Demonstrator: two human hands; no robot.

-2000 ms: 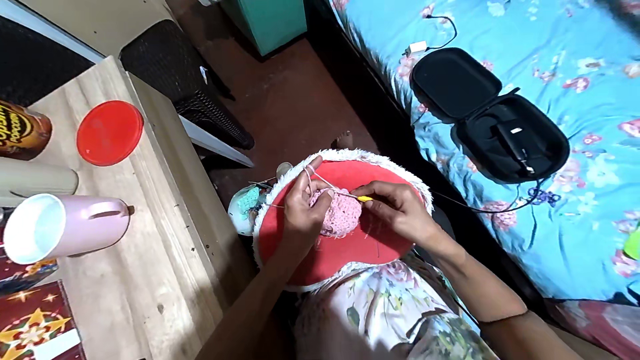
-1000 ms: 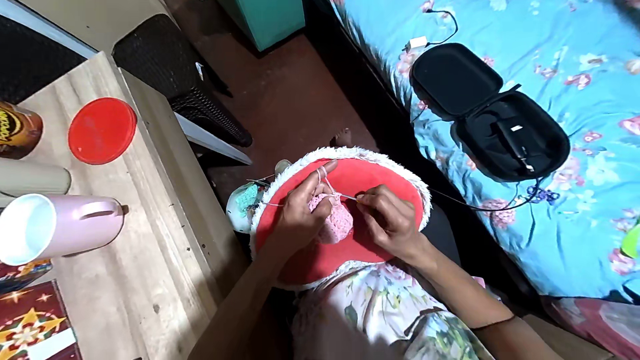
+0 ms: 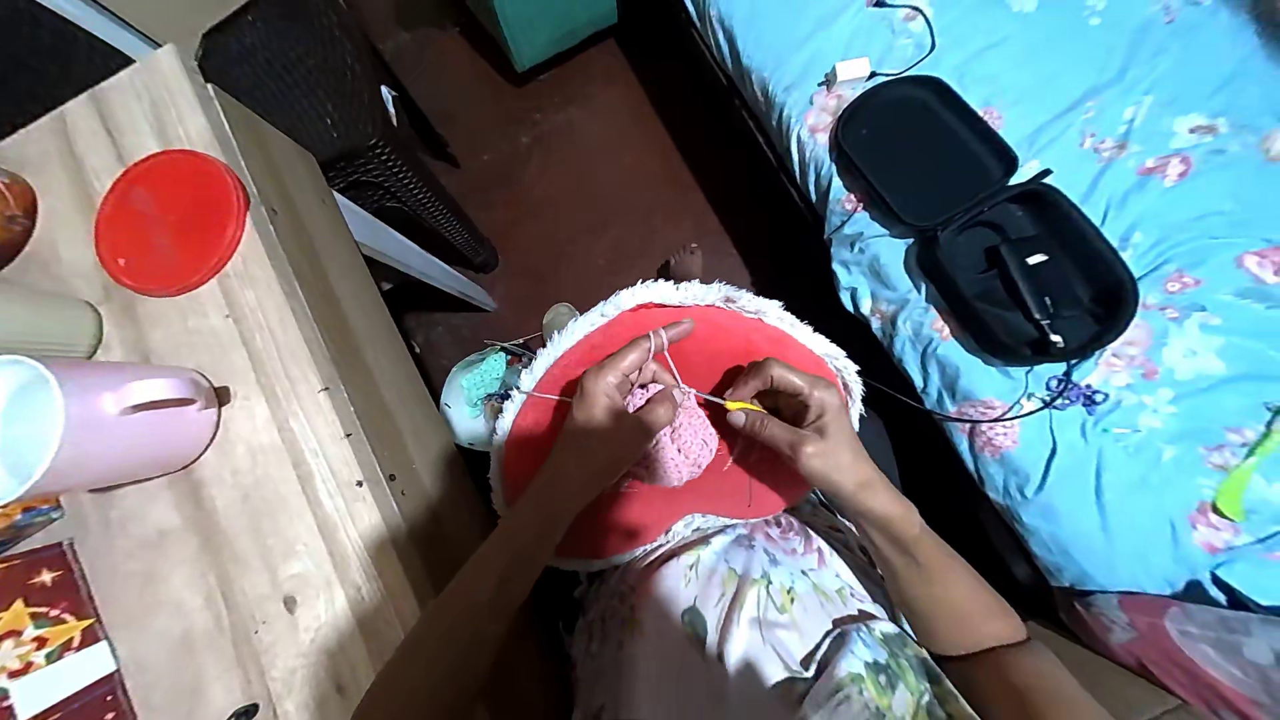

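A round pink crocheted piece (image 3: 682, 445) lies over a red cushion with a white fluffy edge (image 3: 770, 480) on my lap. My left hand (image 3: 622, 405) pinches the piece's upper left edge between thumb and fingers, and pink yarn (image 3: 668, 348) loops round its raised index finger. In my right hand (image 3: 795, 415) is a crochet hook with a yellow handle (image 3: 743, 406); its metal shaft meets the piece's upper edge. A strand of yarn runs off to the left of my left hand, across the cushion.
Left of me, a wooden table (image 3: 230, 500) bears a pink mug (image 3: 120, 425) and a red lid (image 3: 171, 222). A container with mint-green yarn (image 3: 484, 380) stands by the cushion. On the bed at right lies an open black case (image 3: 1030, 270) with a cable.
The right hand has shifted slightly, and the yellow handle, hidden one second ago, shows again. The left hand keeps hold of the pink piece throughout.
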